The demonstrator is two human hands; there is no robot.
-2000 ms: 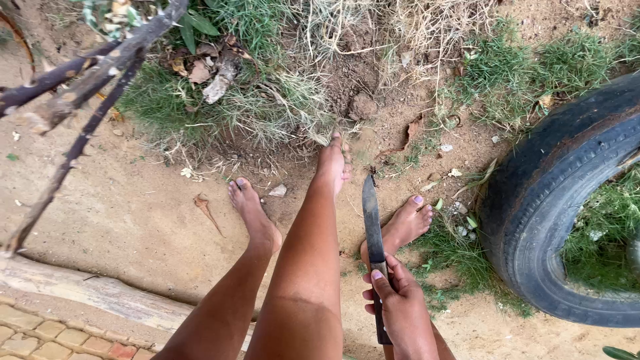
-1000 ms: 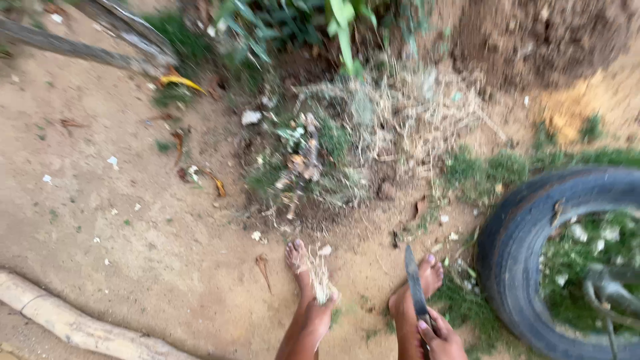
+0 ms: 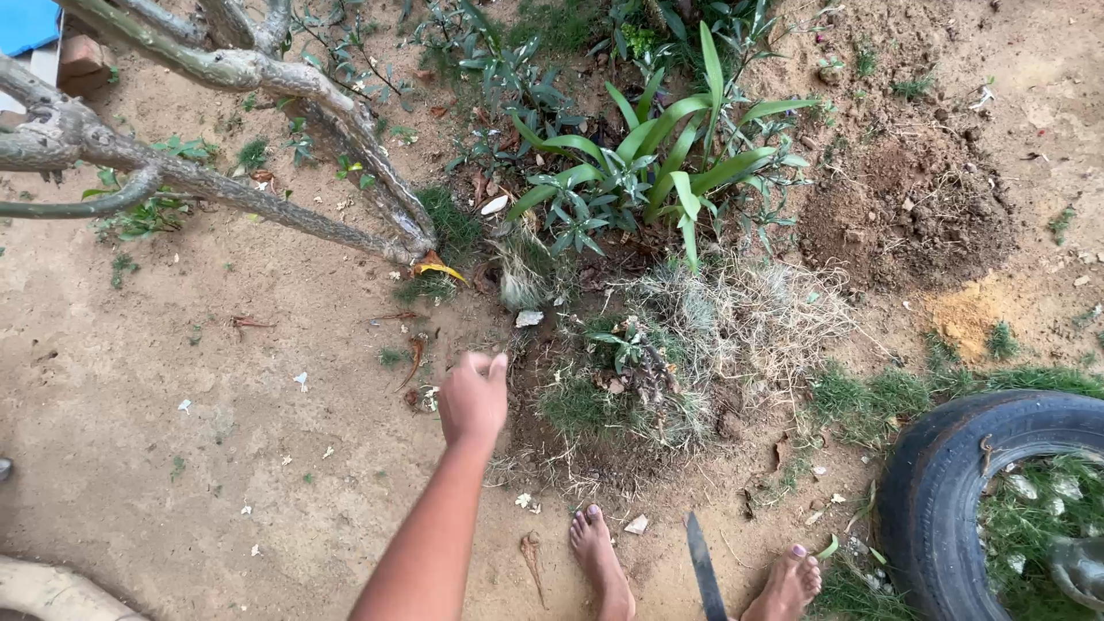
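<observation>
My left hand [image 3: 474, 401] reaches forward over bare soil, slightly blurred, its thumb and partly curled fingers a little apart. I see nothing in it; the palm is hidden. Beyond the fingertips is a pale, blurred tuft of grass [image 3: 522, 280], apart from the hand, near a small white stone [image 3: 529, 318]. To the right of the hand lies a mound of green and dry grass [image 3: 630, 388] with dead leaves. At the bottom edge, between my bare feet, the blade of a knife [image 3: 705, 565] points up and forward; its handle and my right hand are out of view.
A bare-branched shrub [image 3: 233, 194] leans in from the upper left. Strap-leaved green plants [image 3: 664, 164] grow ahead, with a heap of loose soil [image 3: 906, 207] to their right. An old tyre [image 3: 936, 492] with grass inside lies at the lower right, a pale log [image 3: 60, 595] at the lower left.
My left hand has moved forward from beside my feet. The dry grass it held one second ago is no longer seen in it. The knife and right hand have dropped lower; the view has tilted forward.
</observation>
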